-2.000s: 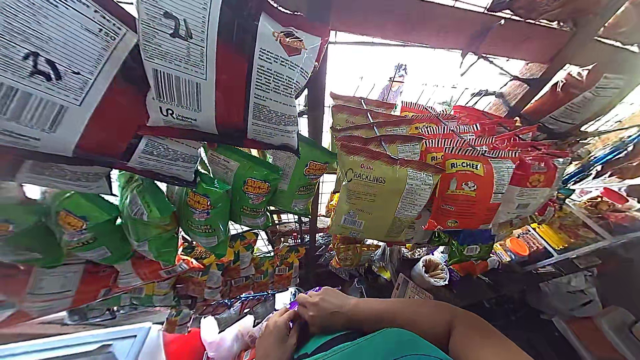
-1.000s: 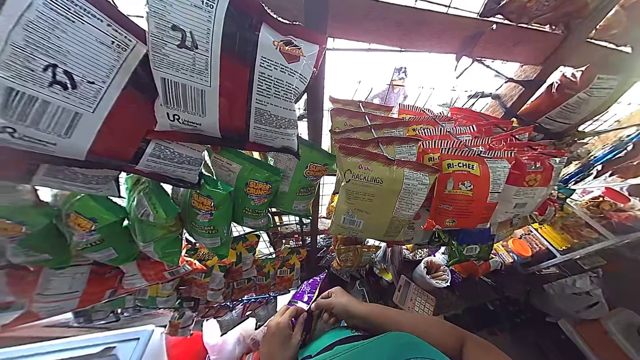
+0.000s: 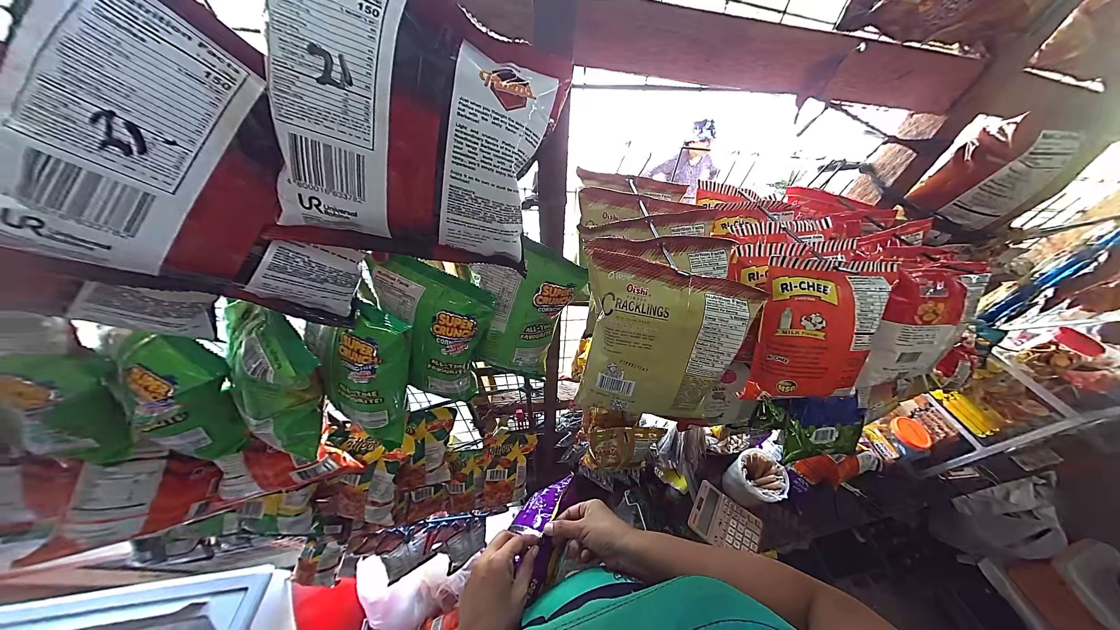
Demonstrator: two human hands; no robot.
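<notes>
At the bottom centre, in front of a green shirt, my left hand (image 3: 497, 577) grips the left side of a purple snack packet (image 3: 544, 507). My right hand (image 3: 597, 530) pinches the packet's right edge between thumb and fingers. The packet stands tilted, its top up and to the right; its lower part is partly hidden by my left hand. A white calculator (image 3: 726, 518) lies right of my right hand. A white plastic bag (image 3: 404, 591) is to the left of my left hand.
Green snack bags (image 3: 363, 367), yellow-green cracklings bags (image 3: 665, 337) and red snack bags (image 3: 809, 328) hang ahead. Large red-and-white bags (image 3: 337, 114) hang close at upper left. A round container (image 3: 756, 475) sits behind the calculator; a blue-grey lid (image 3: 149, 604) is at lower left. A person (image 3: 691, 162) is outside, beyond the grille.
The purple packet, mostly covered by my hands two seconds ago, now shows more and stands up between them. The calculator has come into fuller view beside my right forearm.
</notes>
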